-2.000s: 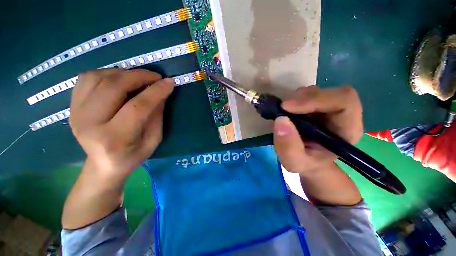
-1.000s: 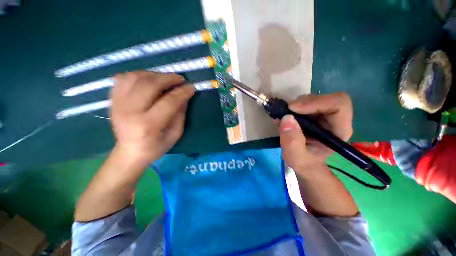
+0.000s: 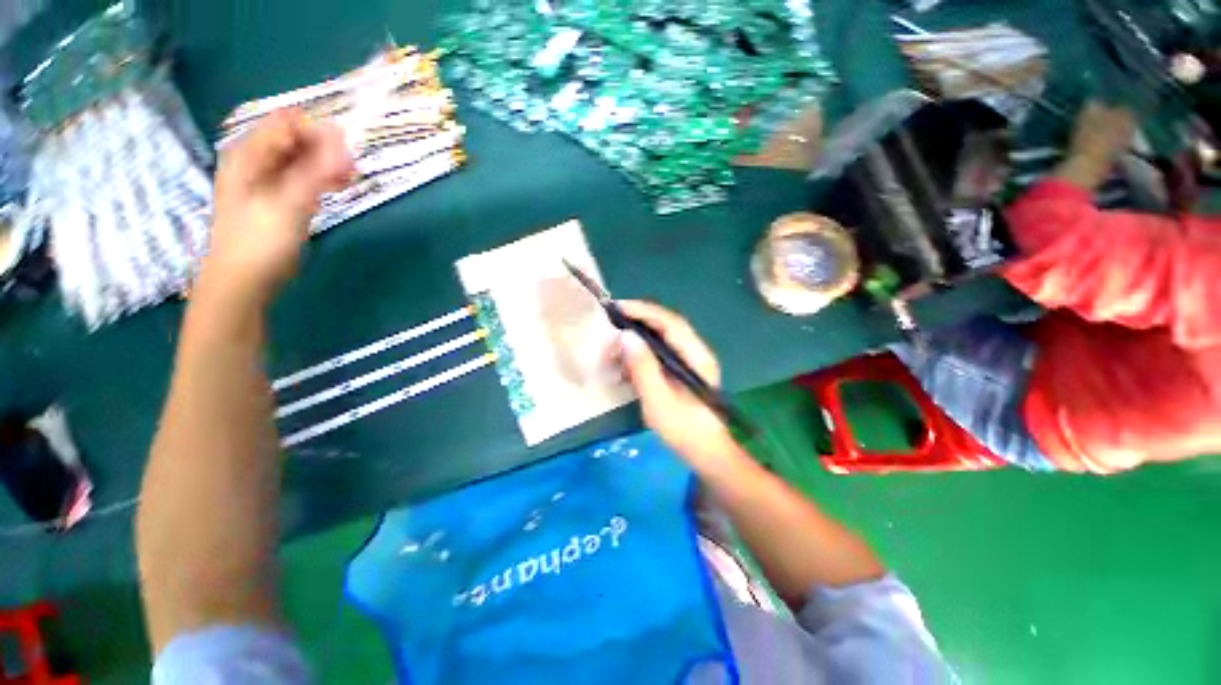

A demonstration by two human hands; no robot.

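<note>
My right hand [image 3: 670, 379] holds a black soldering iron [image 3: 659, 345], its tip over the upper part of the pale work board [image 3: 569, 388]. A green PCB panel [image 3: 505, 359] lies along the board's left edge. Three white LED strips [image 3: 388, 391] lie side by side with their right ends at the panel. My left hand [image 3: 284, 167] is raised at the front of the bundle of LED strips [image 3: 402, 127]. It is blurred, and I cannot tell whether its fingers hold anything.
A green PCB heap [image 3: 643, 80] lies at the back. More strips [image 3: 121, 208] fan out at far left. A round tin [image 3: 805, 264] stands right of the board, beside a dark box [image 3: 924, 181]. A person in red [image 3: 1125, 295] is at right, near a red stool [image 3: 877, 415].
The view has widened to the bench back. My left hand has left the lowest strip and moved up to the strip bundle. The iron has moved off the PCB panel, over the board.
</note>
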